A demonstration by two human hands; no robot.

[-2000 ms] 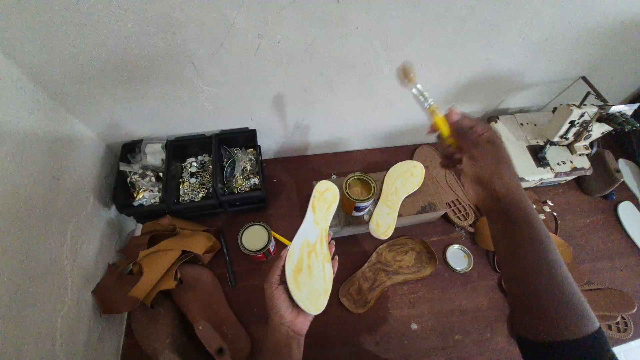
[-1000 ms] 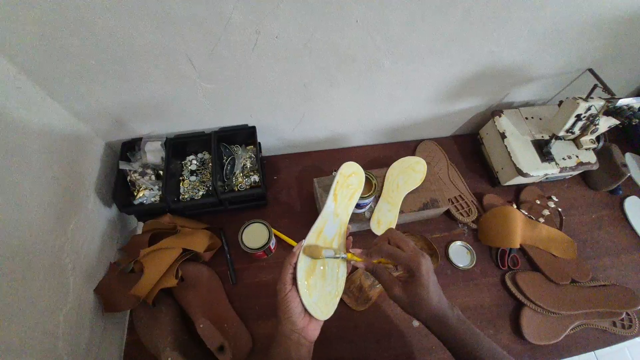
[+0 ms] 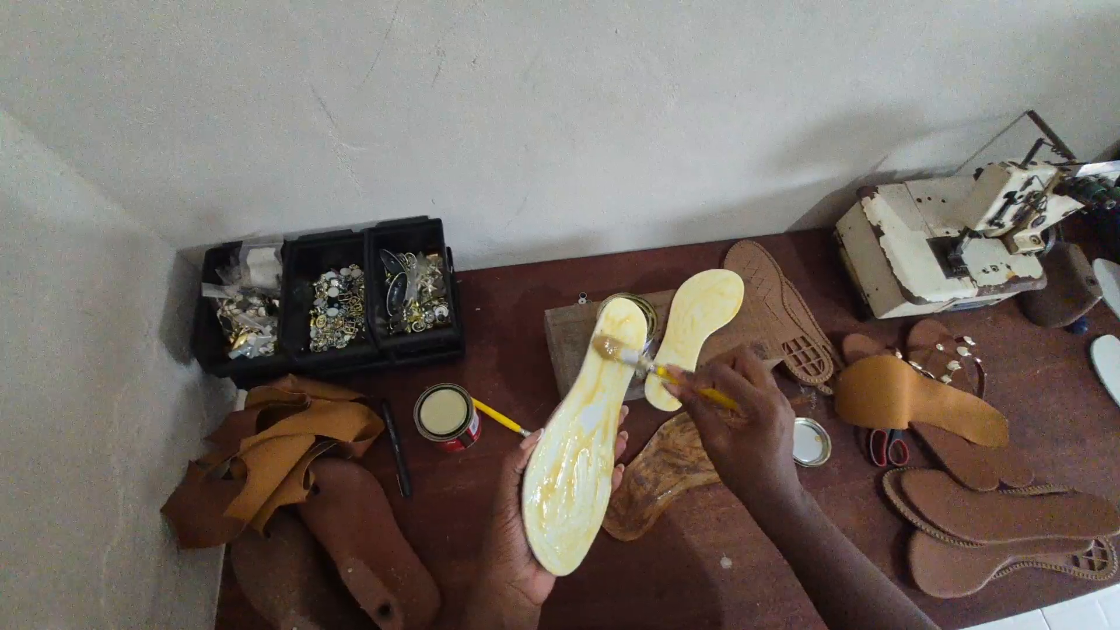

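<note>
My left hand (image 3: 516,534) grips a pale sole (image 3: 569,472) by its edges, wide end toward me, its face streaked with wet yellowish adhesive. In my right hand (image 3: 744,411) is a yellow-handled paintbrush (image 3: 656,369), its bristles on the sole's narrow end. Behind that end an open can (image 3: 646,306) is partly hidden. A second coated pale sole (image 3: 704,302) rests on a block (image 3: 564,350). Below lies a brown stained sole (image 3: 656,472), partly covered by my hands. To the left stands an open can of cream-coloured contents (image 3: 444,411), beside another yellow handle (image 3: 499,416).
A black three-part tray (image 3: 350,359) holds metal fittings. Leather scraps (image 3: 297,437), brown soles (image 3: 376,534) and a black pen (image 3: 395,451) lie left. Rightward are a lid (image 3: 811,442), red-handled scissors (image 3: 888,448), a tan leather-covered sole (image 3: 919,402), stacked brown soles (image 3: 1006,507) and a sewing machine (image 3: 936,245).
My right hand came down from its raised position with the brush, which touched the sole's lower middle a second ago and is now at its narrow upper end. The sole looks wetter.
</note>
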